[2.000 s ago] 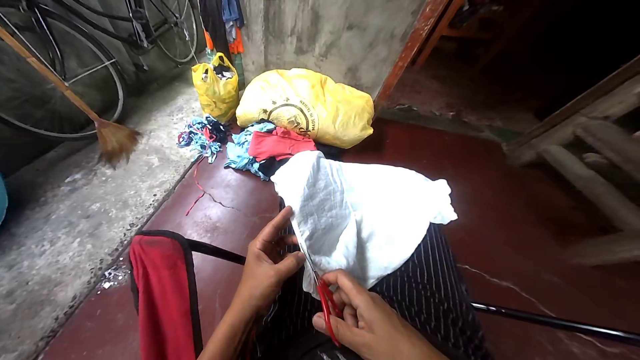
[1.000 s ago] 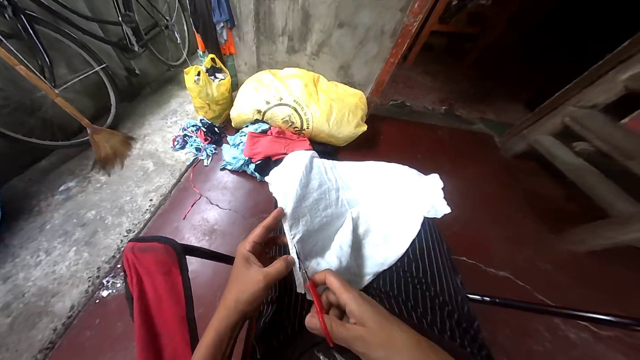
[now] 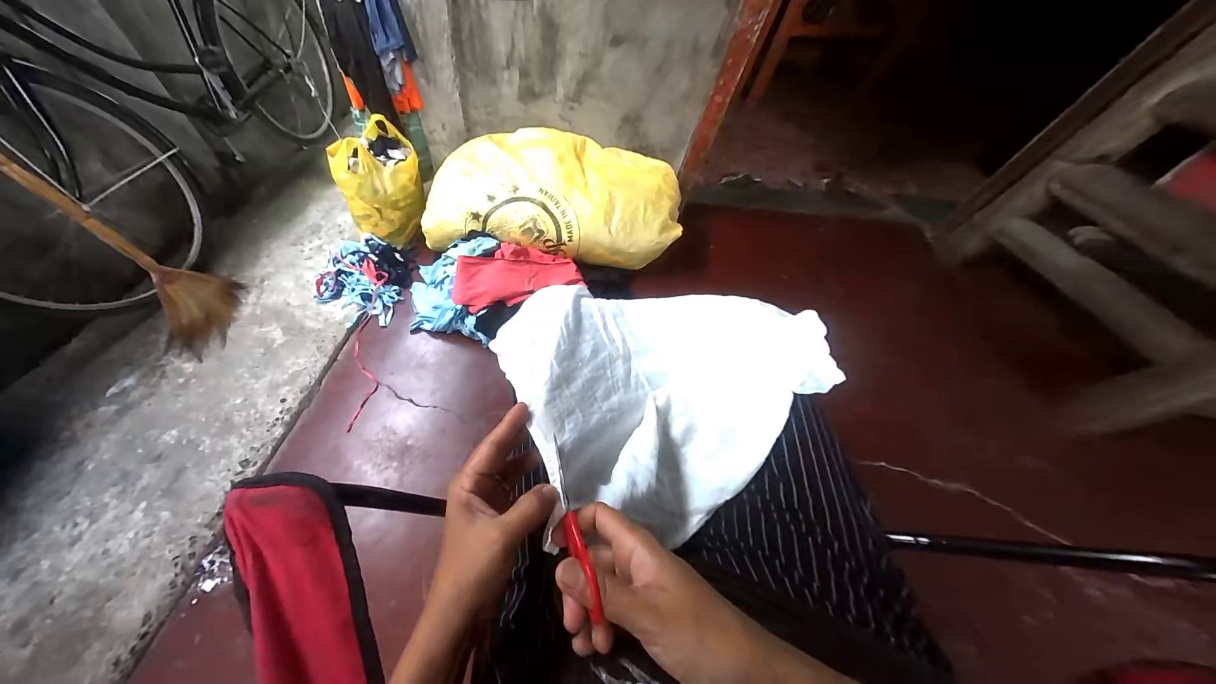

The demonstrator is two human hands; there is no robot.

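A white cloth [image 3: 703, 380] lies spread over my lap, on dark striped fabric [image 3: 807, 513]. My right hand [image 3: 617, 579] grips the red handles of a pair of scissors [image 3: 582, 560], whose blades lie along the cloth's left edge. With thumb and fingers, my left hand [image 3: 499, 503] holds a narrow strip at that same edge, just left of the blades. The scissors' blade tips are partly lost against the white cloth.
Ahead on the red floor are red cloth [image 3: 513, 275], light blue cloth [image 3: 442, 294], a pile of fabric strips [image 3: 366, 275] and two yellow bags [image 3: 551, 195] [image 3: 380, 185]. A broom [image 3: 195, 299] and bicycle [image 3: 190, 190] stand left; a wooden structure [image 3: 1102, 256] is right.
Both hands remain at the cloth's left edge. The red scissor handles look closer together than one second ago; the cloth lies much as before.
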